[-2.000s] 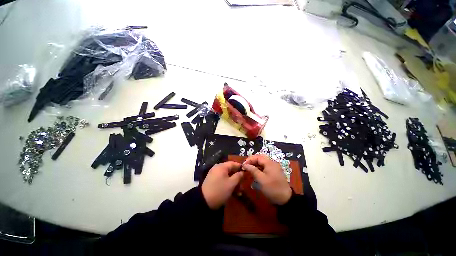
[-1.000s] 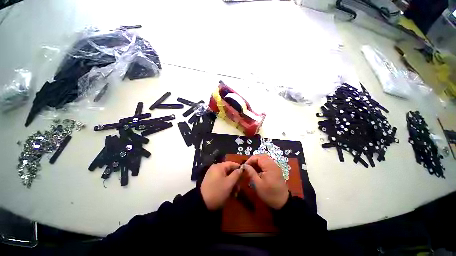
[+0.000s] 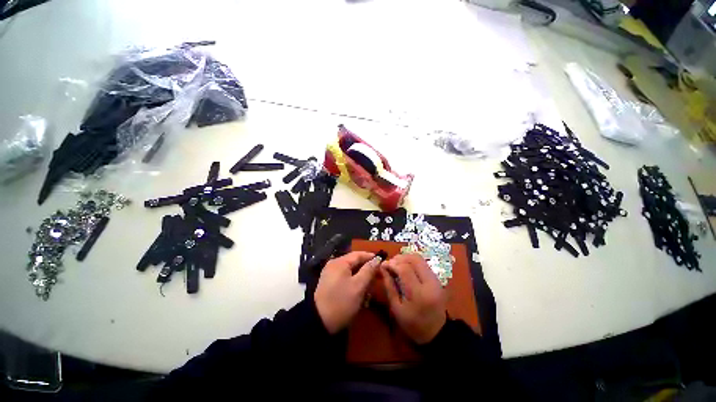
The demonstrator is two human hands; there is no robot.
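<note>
My left hand (image 3: 341, 292) is over the left part of the brown mat (image 3: 385, 345) and pinches a small black tab (image 3: 381, 255); its dark end shows between thumb and finger. My right hand (image 3: 418, 300) is curled with its fingertips at the same tab, touching or nearly touching the left fingertips. The fingers hide most of the tab. A dark slim tool lies partly hidden below the hands. Silver washers (image 3: 428, 245) are heaped behind my right hand, on the brown mat and the black base mat (image 3: 485, 314).
A red and yellow tape dispenser (image 3: 367, 171) stands behind the mat. Loose black tabs (image 3: 188, 235) and a silver metal pile (image 3: 59, 235) are left, below a plastic bag of tabs (image 3: 149, 94). Dotted black tabs (image 3: 553, 188) and a smaller pile (image 3: 666, 220) are right.
The right fingers have shifted and curled more at the tab, and the tab's black end now shows above the left thumb. The view has shifted slightly.
</note>
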